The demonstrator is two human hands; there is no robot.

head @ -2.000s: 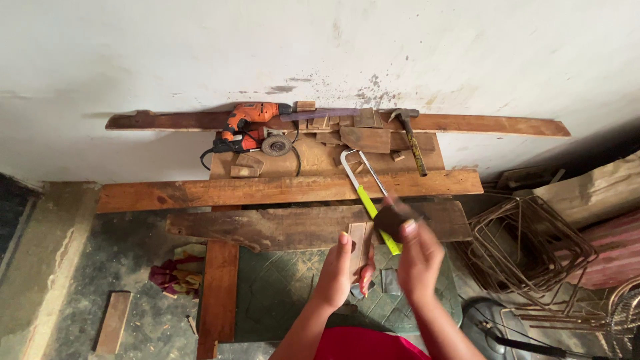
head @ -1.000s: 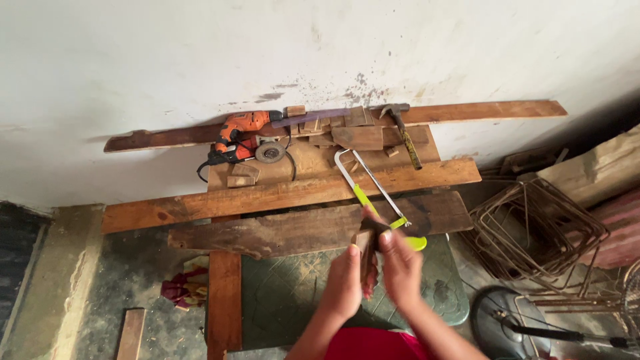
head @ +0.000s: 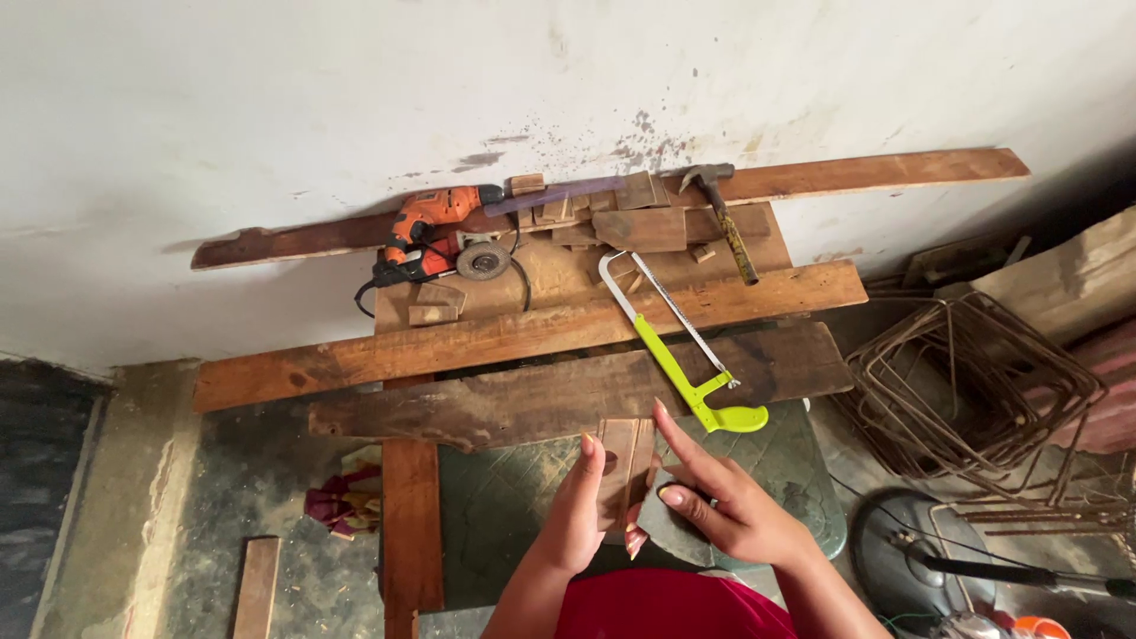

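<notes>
Upright in my left hand (head: 577, 506) is a small grooved wooden block (head: 621, 466) with a dark knot, its thumb along the left edge. My right hand (head: 737, 510) pinches a grey piece of sandpaper (head: 679, 524) beside the block, index finger pointing up near the block's top right corner. Just beyond the hands, a hacksaw with a lime-green handle (head: 670, 359) lies across a dark weathered plank (head: 568, 390) and a lighter brown plank (head: 532, 333). A claw hammer (head: 729, 226) rests farther back on the right.
An orange drill (head: 435, 213), an angle grinder (head: 461, 257) and several wood offcuts (head: 639, 229) lie at the back by the wall. Beneath the planks is a green plastic table (head: 506, 506). Bent metal rods (head: 967, 390) stand at right; a cloth (head: 346, 501) lies on the floor at left.
My hands were close together over the block one second ago; now the right hand is opened out to its right, and the sandpaper's grey face shows. The hacksaw lies where it was.
</notes>
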